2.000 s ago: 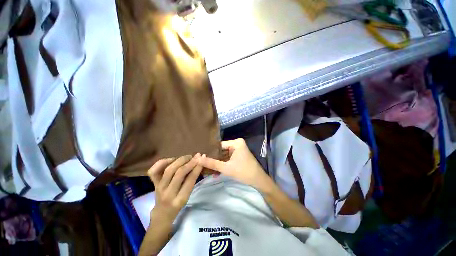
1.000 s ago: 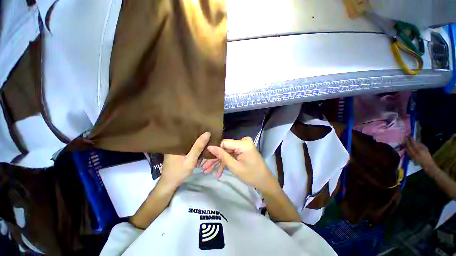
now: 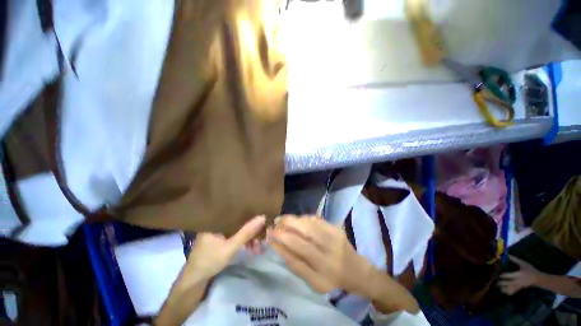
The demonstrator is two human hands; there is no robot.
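Note:
The brown garment panel (image 3: 216, 146) hangs from the machine table toward my lap, with white backing (image 3: 111, 95) on its left part. My left hand (image 3: 220, 251) is at the panel's lower edge, thumb pointing up to the right; its fingers seem to hold the edge, partly hidden. My right hand (image 3: 315, 248) is beside it at the panel's lower right corner, fingertips pinched together on the corner. The two hands nearly touch. The exact grip is blurred.
Scissors (image 3: 494, 95) with green and yellow handles lie on the white table (image 3: 369, 121) beside a yellow block (image 3: 423, 35). White-and-brown pieces (image 3: 398, 223) hang below the table. Pink cloth (image 3: 474, 184) lies in a blue crate. Another person's hand (image 3: 519, 275) is at lower right.
The view has shifted, so the hands and panel edge sit lower. My right hand has turned, with its back now facing up. The other person's hand has moved lower.

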